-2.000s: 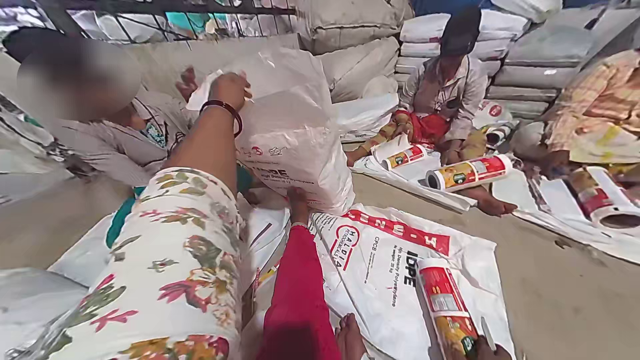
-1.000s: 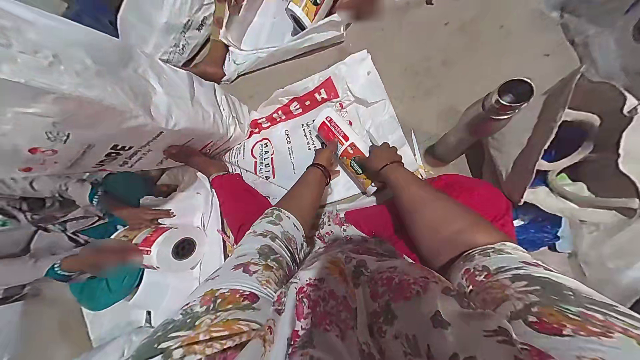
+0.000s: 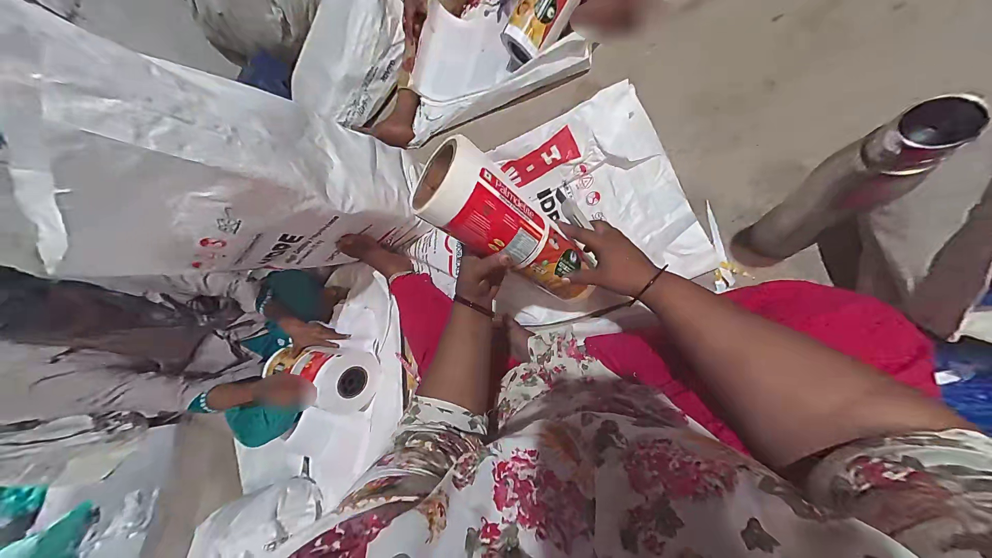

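A roll of printed plastic film [image 3: 496, 221], red and yellow with white ends, is held tilted above a flattened white woven sack [image 3: 647, 163]. My left hand [image 3: 480, 277] grips its near side, thumb on the printed face. On the roll's other side, my right hand [image 3: 612, 260] has a slim pale tool [image 3: 575, 221], perhaps a cutter, between its fingers, with fingertips touching or close to the roll. The roll's hollow core faces up and left. Part of the sack lies hidden under the roll and my hands.
A big white filled sack [image 3: 178, 163] stands at the left. Below it, another person's hands [image 3: 310, 333] rest at a similar roll [image 3: 349, 380]. A further roll [image 3: 535, 23] lies at the top beside a person's foot [image 3: 397, 120]. A metallic tube [image 3: 837, 186] stands at the right.
The roll was lying on the sack a second ago and is now raised and tilted between my hands. Earlier, my hand was at the big white sack. The view has swung down.
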